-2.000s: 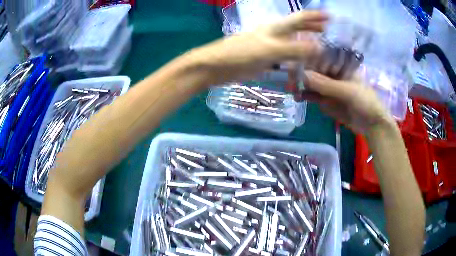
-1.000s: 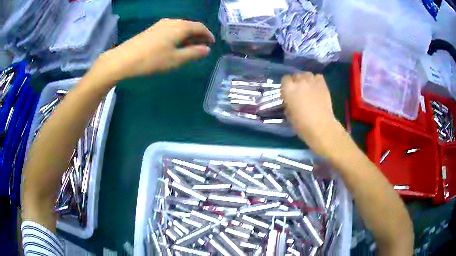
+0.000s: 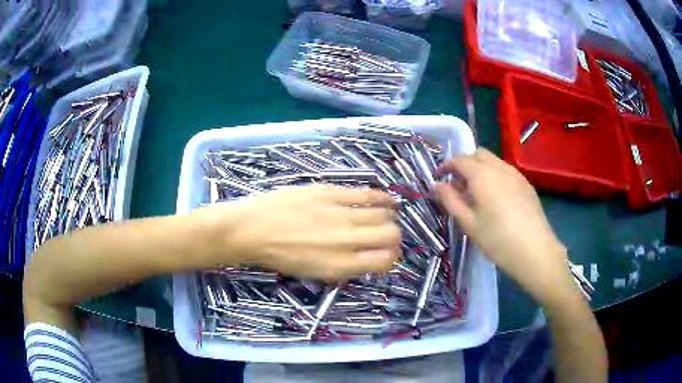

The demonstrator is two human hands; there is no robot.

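Note:
The large white bin (image 3: 478, 299) lies in front of me, heaped with shiny silver cylinder units (image 3: 329, 308) that have thin red wires. My left hand (image 3: 321, 230) is over the middle of the heap, back of the hand up; its fingertips point right and what is under them is hidden. My right hand (image 3: 486, 196) is at the bin's upper right edge, thumb and fingers apart, with fingertips among the units and red wires. I cannot tell if either hand grips a unit.
A small clear box (image 3: 280, 67) with units stands beyond the bin. A long white side bin (image 3: 128, 164) with units is on the left, beside blue trays (image 3: 30, 172). A red parts box (image 3: 568, 176) with a clear lid (image 3: 527, 37) is on the right. Stacked clear boxes (image 3: 67, 37) are back left.
My right hand has left the small clear box and come back to the large bin. My left hand has come down from the upper left to the large bin. The view has shifted downward.

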